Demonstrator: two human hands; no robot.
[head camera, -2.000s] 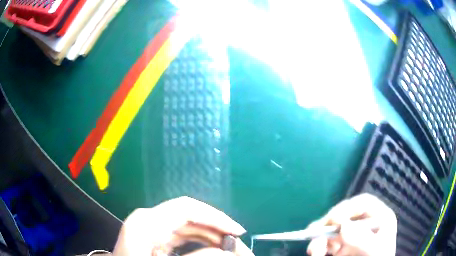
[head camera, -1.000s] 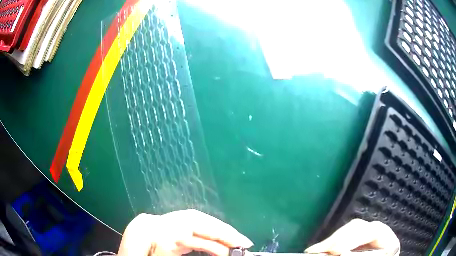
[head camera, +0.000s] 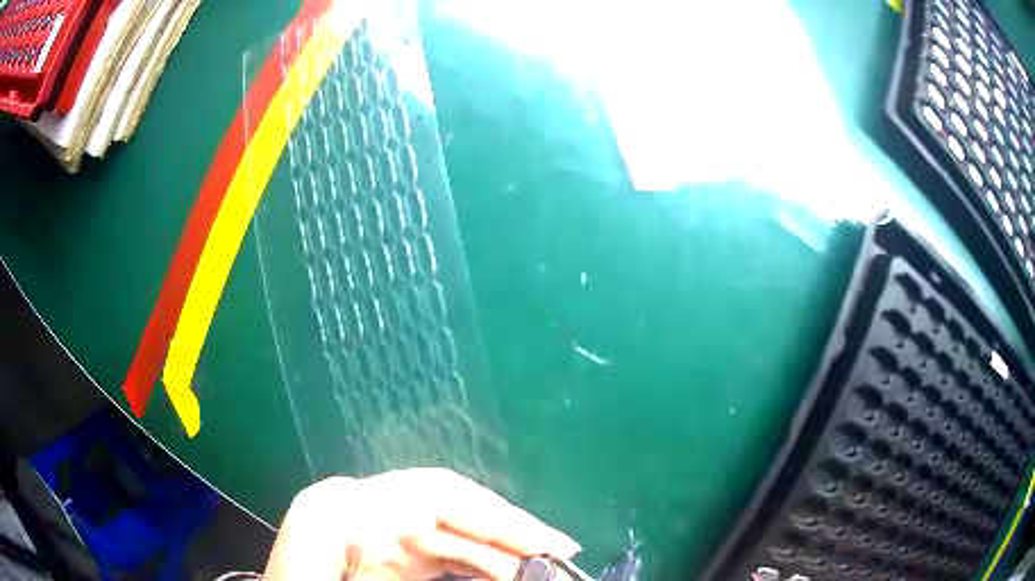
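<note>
My left hand (head camera: 414, 528) is at the bottom centre, cut off by the lower edge. Its fingertips pinch a small dark part (head camera: 536, 569). A thin pale tip touches or nearly touches this part; it may be the tweezers. Small bright bits at the bottom edge over the near tray may be my right hand (head camera: 779, 575), almost wholly out of the picture; its grip is hidden. The clear carrier sheet (head camera: 369, 244), with rows of hexagonal outlines, lies beyond my left hand. A crumpled clear scrap (head camera: 622, 563) lies just right of the fingers.
A near black tray (head camera: 908, 420) with mostly empty-looking pockets is at the right. A far black tray (head camera: 985, 119) holds pale parts. A white glaring sheet (head camera: 726, 114) is at the back. Red tray (head camera: 34, 51) and stacked sheets (head camera: 119, 97) are upper left; a blue crate (head camera: 125, 499) is lower left.
My right hand has dropped almost out of the picture from beside the near tray. The view shifted, then settled. The left hand keeps hold of the part. The carrier sheet shows more sharply than at first.
</note>
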